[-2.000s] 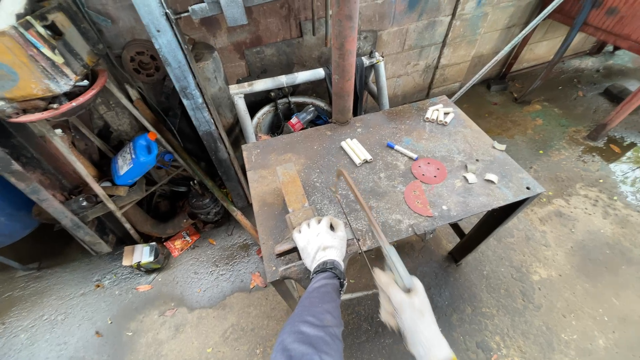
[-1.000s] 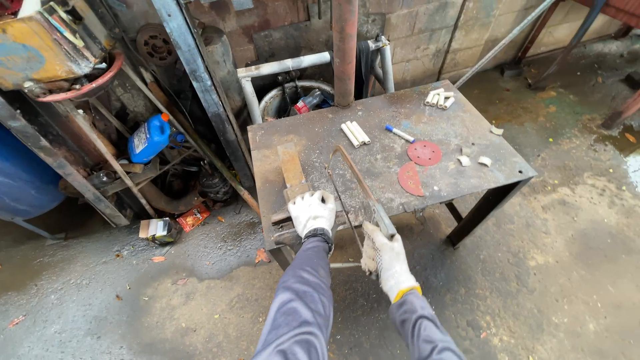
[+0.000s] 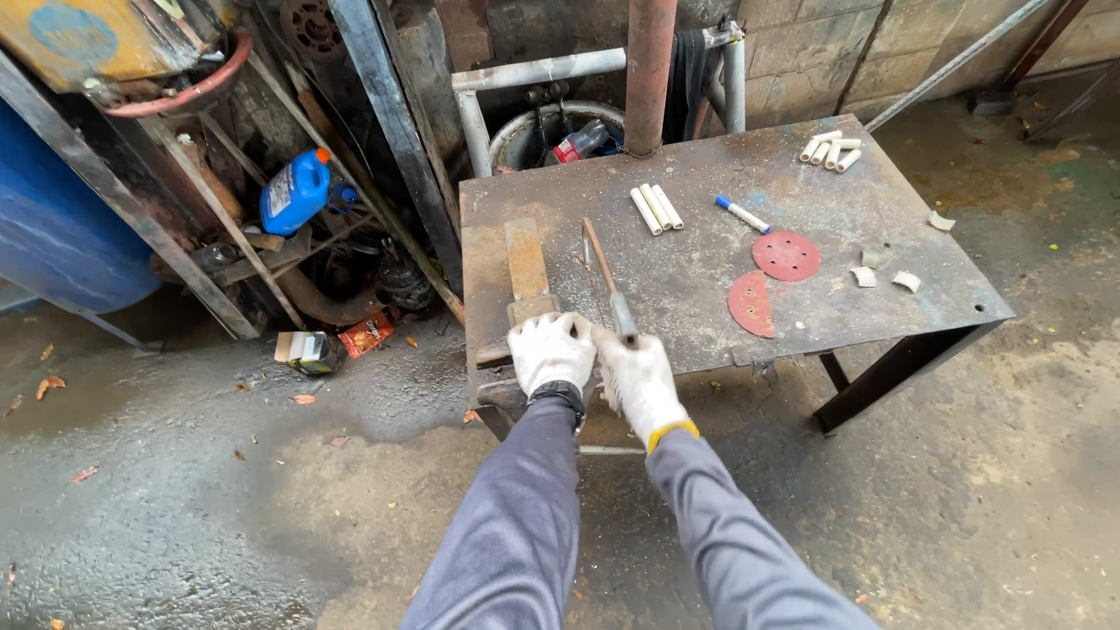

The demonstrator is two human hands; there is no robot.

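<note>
In a white knit glove, my right hand [image 3: 640, 376] is closed on the handle of a hacksaw [image 3: 610, 280], whose frame points away over the steel table [image 3: 700, 271]. My left hand [image 3: 551, 350], gloved too, rests on the near end of a bench vise [image 3: 528, 262] at the table's left edge; whether it grips a piece there is hidden. The two hands are close side by side. Beyond the saw lie several short white tubes [image 3: 656, 209], a blue-capped marker [image 3: 742, 214], a round red sanding disc [image 3: 786, 256] and a half disc [image 3: 752, 304].
More cut tubes [image 3: 829, 150] lie at the table's far right corner, with curved white pieces [image 3: 906, 281] nearer. A red-brown post [image 3: 649, 79] rises behind the table. Leaning metal bars [image 3: 394, 131] and a blue jug [image 3: 295, 192] stand at the left.
My right hand with the hacksaw has come closer to my left hand, and the saw frame looks more upright. My left hand stays at the vise.
</note>
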